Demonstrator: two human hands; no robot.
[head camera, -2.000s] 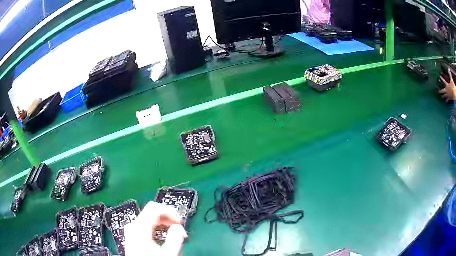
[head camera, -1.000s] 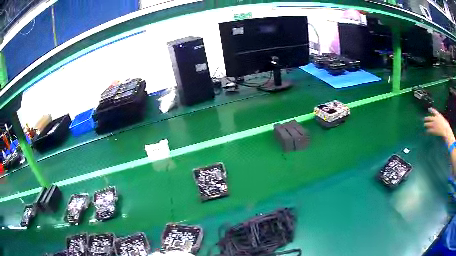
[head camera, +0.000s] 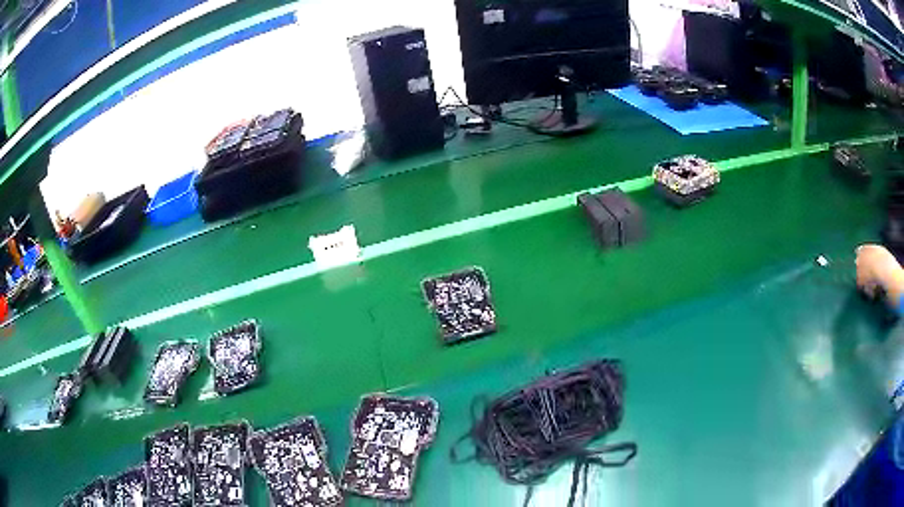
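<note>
Neither of my hands is in view. Nearest me, a housing with a speckled circuit board (head camera: 390, 446) lies face up on the green surface. More speckled housings (head camera: 220, 465) lie in a row to its left, some cut off by the bottom edge. A tangled heap of thin black sealing gaskets (head camera: 550, 416) lies at centre right, with a loose loop hanging towards the bottom edge. Another speckled housing (head camera: 459, 304) lies alone beyond, at the centre.
Speckled housings (head camera: 235, 356) and dark narrow blocks (head camera: 109, 354) lie at left. A dark block pair (head camera: 612, 218), pale-topped unit (head camera: 686, 178) and white card (head camera: 335, 246) are near the light-green strip (head camera: 446, 231). Another person's hand (head camera: 878, 272) is at right. Monitor (head camera: 545, 50) and computer tower (head camera: 398, 94) stand behind.
My left hand, earlier over the housing near the bottom edge, has left the picture. The lone housing at right is no longer visible; the other person's hand has moved nearer that place. The view has shifted.
</note>
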